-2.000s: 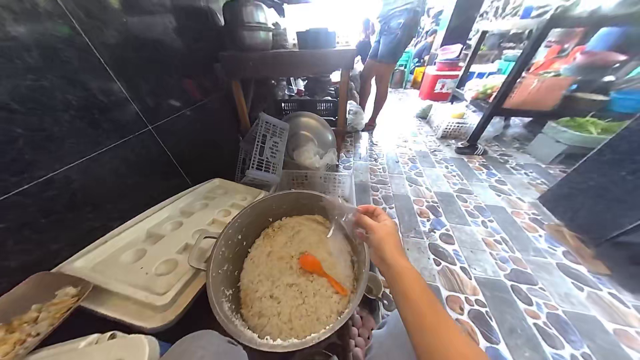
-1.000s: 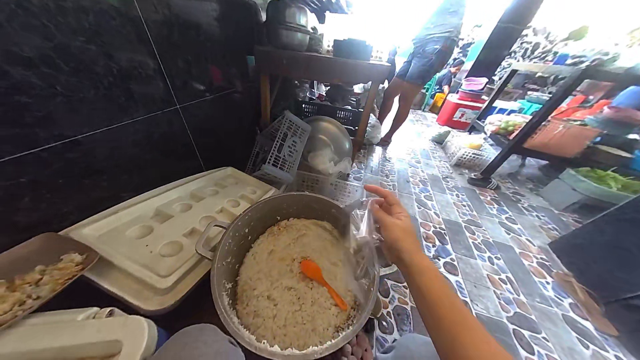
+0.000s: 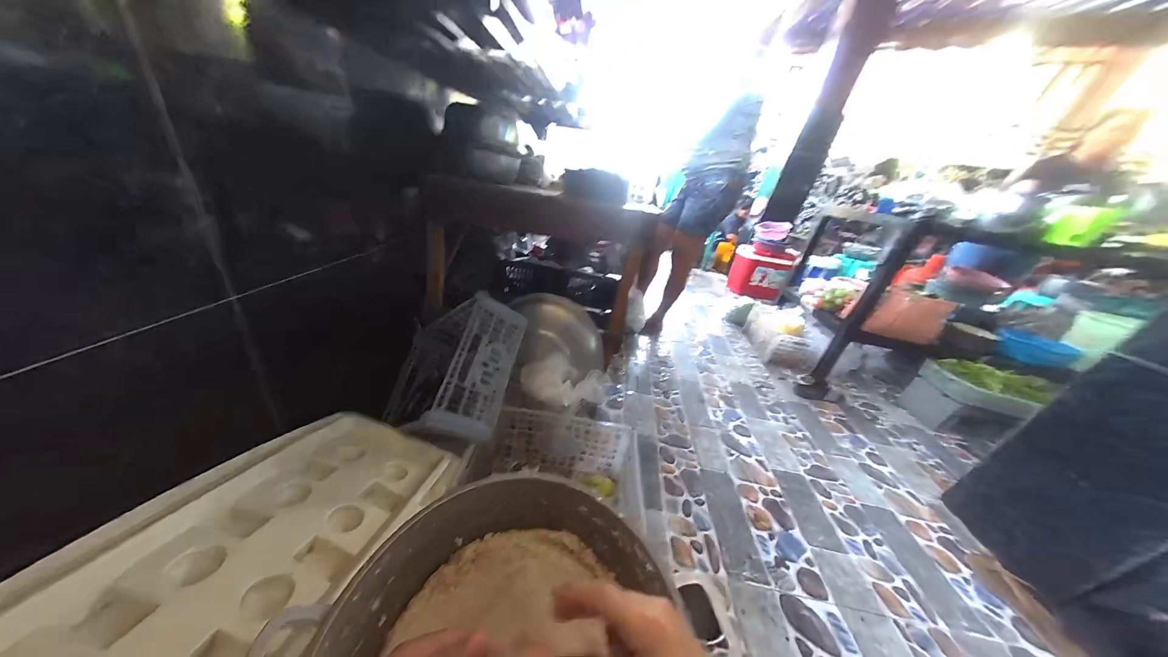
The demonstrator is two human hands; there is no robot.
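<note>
At the bottom of the head view stands a large metal pot with cooked rice in it. Over the rice, blurred and partly cut off by the lower edge, is my right hand, fingers bent toward the left. Only a small part of my left hand shows, low in the pot's opening. Whether either hand holds something cannot be made out. Neither the orange spoon nor the plastic bag can be made out.
Left of the pot lies a cream molded lid. Plastic crates and a metal basin stand beyond it, near a wooden table. A person stands farther off. Shelves and a tub of greens are at right.
The view has tilted up. My right hand has moved from the pot's right rim to over the rice, and part of my left hand has come into view.
</note>
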